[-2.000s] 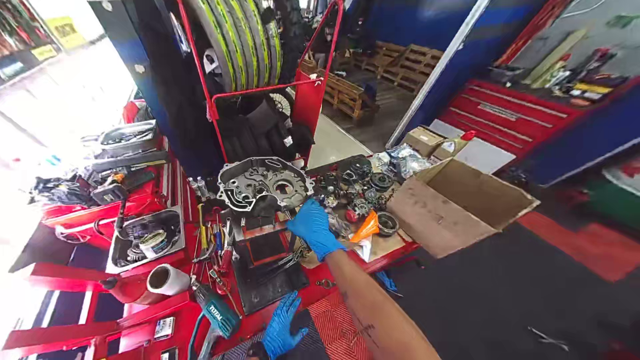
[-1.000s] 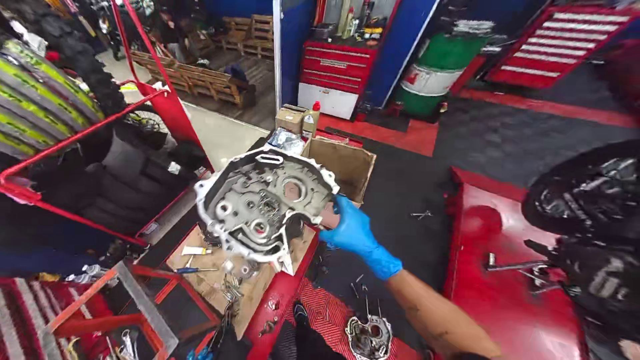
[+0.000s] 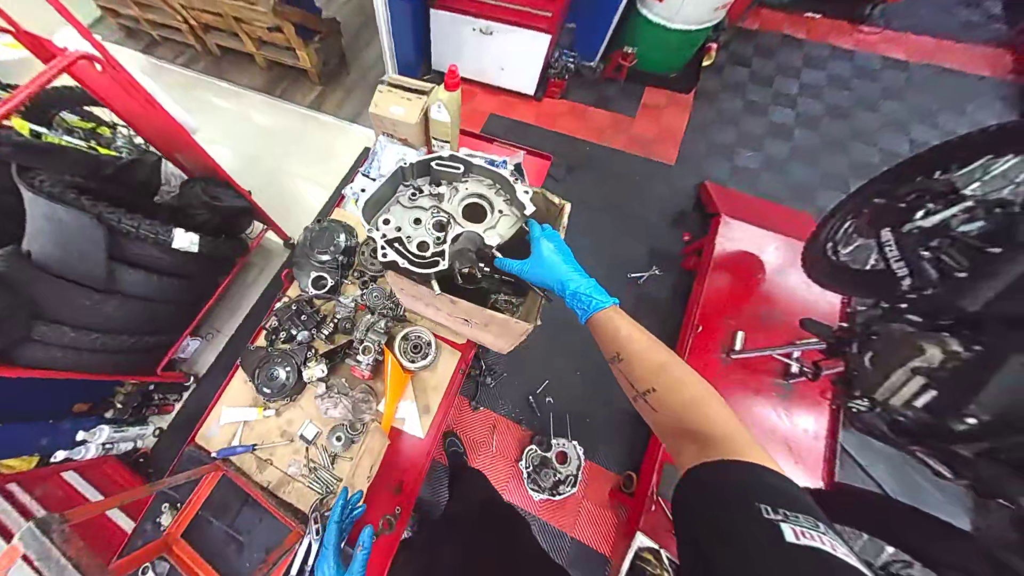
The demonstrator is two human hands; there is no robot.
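Observation:
My right hand [image 3: 556, 272], in a blue nitrile glove, grips the lower right edge of a metal engine crankcase half [image 3: 448, 210]. The casting is over an open cardboard box [image 3: 472, 316] at the bench's far end; whether it rests on the box I cannot tell. Gloved in blue too, my left hand [image 3: 344, 534] is low at the bench's near edge, fingers apart, beside chrome tools [image 3: 310, 538]. Round engine covers [image 3: 276, 372], gears [image 3: 344, 438], an orange funnel [image 3: 394, 390] and bolts [image 3: 322, 472] lie on cardboard left of the box.
An oil bottle [image 3: 444, 110] and a small carton [image 3: 400, 110] stand behind the casting. Another engine case [image 3: 552, 468] sits on the floor mat. To the right is a red lift platform [image 3: 760, 320] with a motorcycle wheel [image 3: 920, 216]. A tire rack [image 3: 120, 272] stands left.
The crankcase half, at the near part of the bench two seconds ago, has moved with my right hand to above the cardboard box. The view has swung strongly.

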